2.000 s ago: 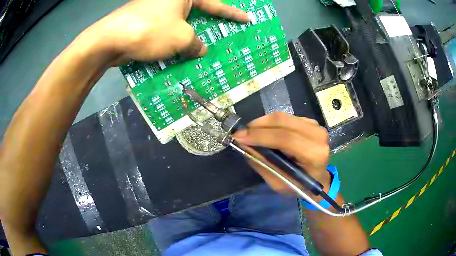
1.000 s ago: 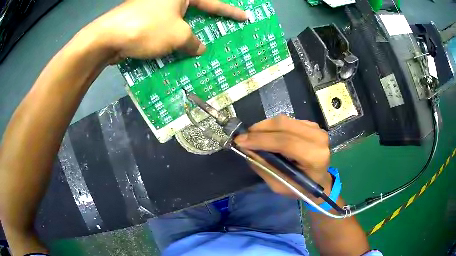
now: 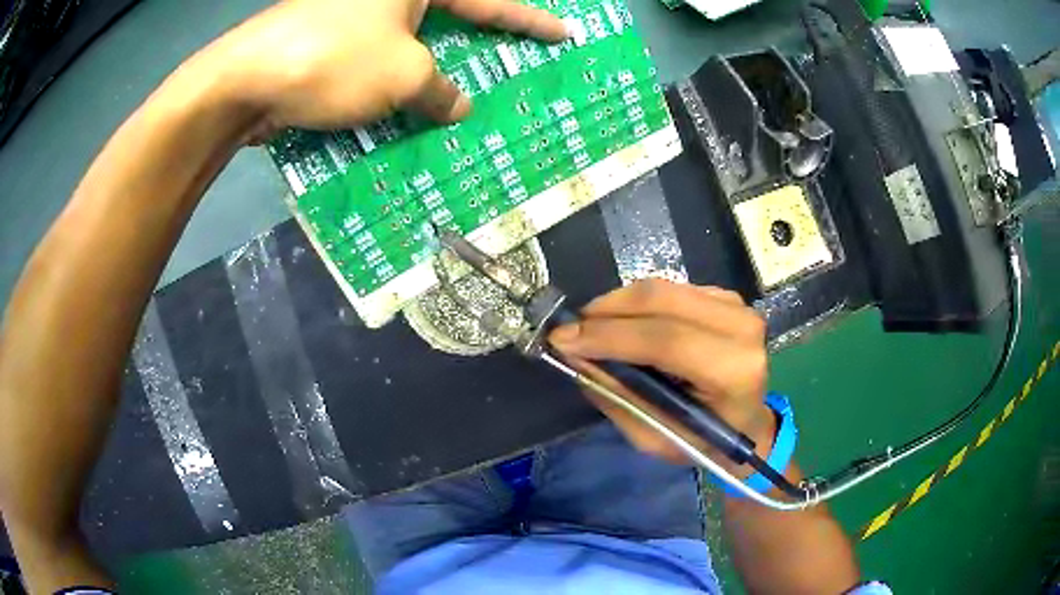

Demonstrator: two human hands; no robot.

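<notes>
A green PCB panel lies tilted with its pale strip toward me. My left hand rests on its upper left part, fingers spread, the index finger reaching along the board. My right hand grips the black soldering iron like a pen. The iron's tip is at the lower left of the panel, close above or touching the pads; contact is hard to tell. A silvery solder feed tube runs along the iron, with a curved end near the tip. The dross cup sits partly under the board's near edge.
A black iron stand with a yellow sponge stands right of the panel. The dark solder feeder is beyond it, its cable looping down to the iron. A black mat with silvery tape bands lies below. Part of another board shows at the top.
The iron tip has moved a little down the board toward the pale strip. The panel has shifted slightly left and up, with my left hand on it. More of the dross cup shows.
</notes>
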